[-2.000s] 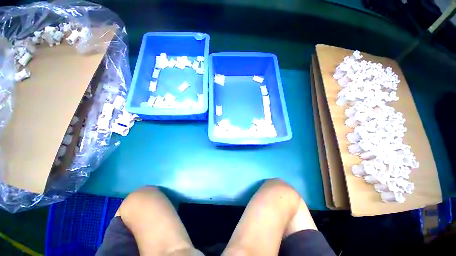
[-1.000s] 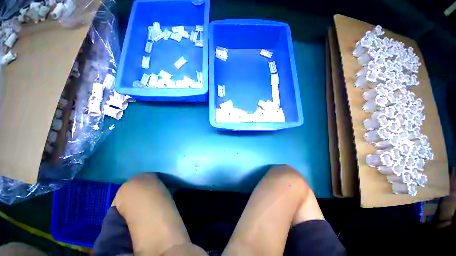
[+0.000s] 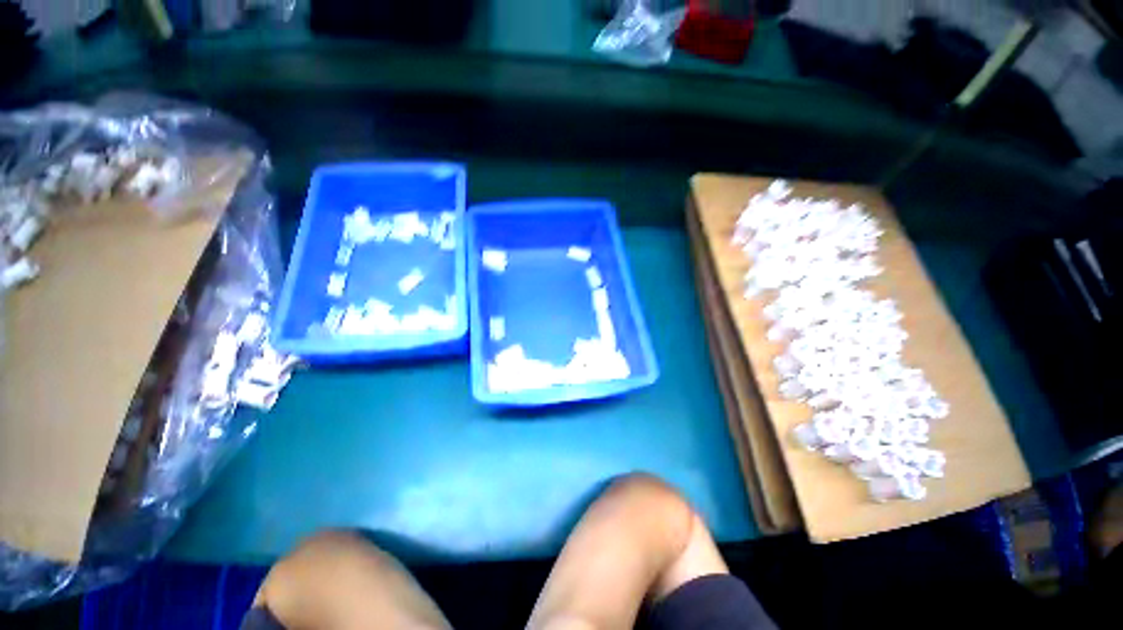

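Observation:
My left hand and my right hand are out of the picture; only my two bent bare arms with dark sleeves show at the bottom edge. Nearest in front are the left blue bin (image 3: 379, 343) and the right blue bin (image 3: 564, 394), side by side. Both hold small white flat pieces, mostly along their edges. At left, an open clear plastic bag (image 3: 253, 185) holds white plastic housings (image 3: 246, 357) and a brown cardboard divider (image 3: 105, 357). At right, white and clear assemblies (image 3: 850, 345) lie in dense rows on stacked cardboard sheets (image 3: 739, 431).
The bins stand on a green-teal bench top (image 3: 406, 443). A blue basket (image 3: 173, 597) is low at left below the bench edge. On the raised part behind are a red object (image 3: 714, 31) and a crinkled clear bag (image 3: 638, 31). Dark items lie at the far right.
The camera view has tilted up and turned right, so the bins and cardboard sit lower and the area behind shows. No piece has visibly been moved.

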